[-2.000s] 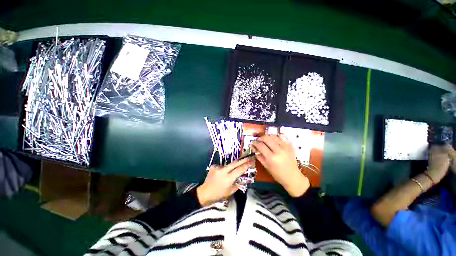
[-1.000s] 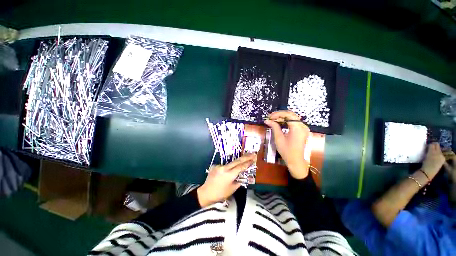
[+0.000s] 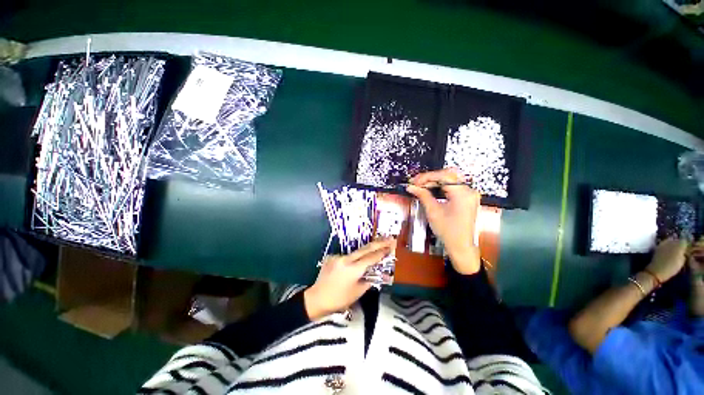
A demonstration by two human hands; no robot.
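My left hand (image 3: pixel 345 279) holds a fanned bundle of thin white strips with violet streaks (image 3: pixel 351 216) at the left edge of the orange board (image 3: pixel 417 270). My right hand (image 3: pixel 451 216) holds a thin dark tool, perhaps tweezers (image 3: pixel 444 184), at the front edge of the two black trays. The tool's tip is by the lower right corner of the left tray, which holds scattered tiny white parts (image 3: pixel 391 146). The right tray holds a dense heap of small white parts (image 3: pixel 476 154). Pale blocks (image 3: pixel 418 227) lie on the board, partly hidden by my right hand.
A large black tray heaped with strips (image 3: pixel 96 154) stands far left, beside a clear bag of strips (image 3: pixel 212 123). An open cardboard box (image 3: pixel 99 293) is below the bench edge. At right, beyond a yellow-green line (image 3: pixel 564 208), a person in blue works at a tray of white parts (image 3: pixel 624 222).
My right hand has moved from beside my left hand up to the trays' front edge with the tool, and over the last second has barely moved. My left hand stays with the strips.
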